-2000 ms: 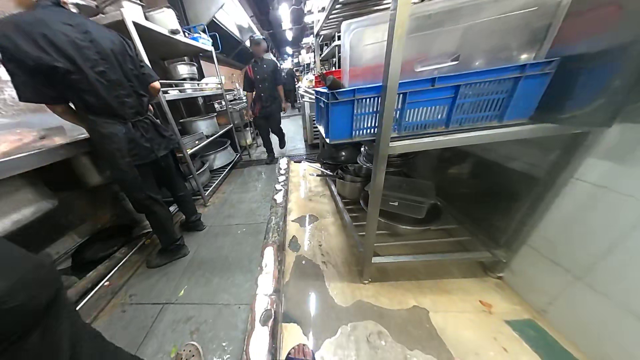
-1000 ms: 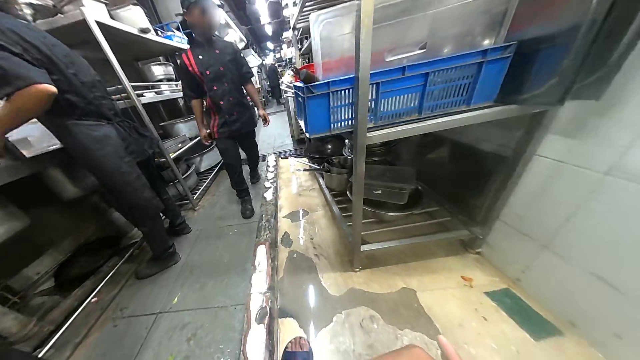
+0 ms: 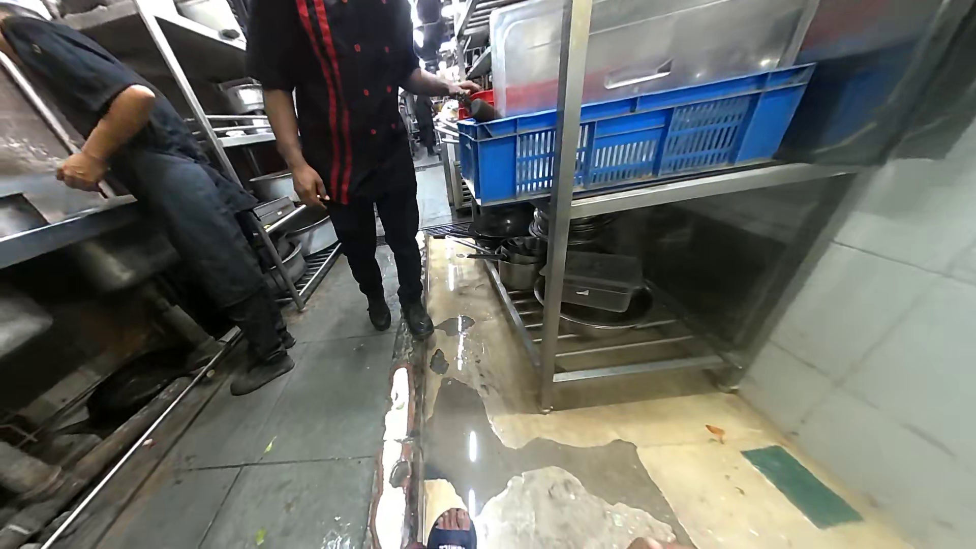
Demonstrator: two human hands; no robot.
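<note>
At the bottom edge, right of my sandalled foot (image 3: 452, 526), a small patch of skin (image 3: 654, 543) shows, likely part of my right hand; its fingers and anything in them are hidden. My left hand is out of view. Ahead to the right stands a metal rack (image 3: 562, 229). A blue plastic crate (image 3: 625, 149) with a large translucent plastic container (image 3: 534, 69) in it sits on the upper shelf. Pans (image 3: 521, 267), a metal basin (image 3: 595, 324) and a clear plastic box (image 3: 598, 280) rest on the slatted lower shelf.
A person in a black jacket with red stripes (image 3: 339, 107) stands ahead in the aisle, one hand near the crate. Another person (image 3: 183, 175) leans over a counter (image 3: 69, 232) at left. The floor is wet (image 3: 526, 450), with a raised worn edge (image 3: 396, 427). A tiled wall (image 3: 877, 343) borders the right.
The person in the striped jacket has come much nearer along the aisle and now has a hand by the crate. Less of my hand shows at the bottom edge than one second ago.
</note>
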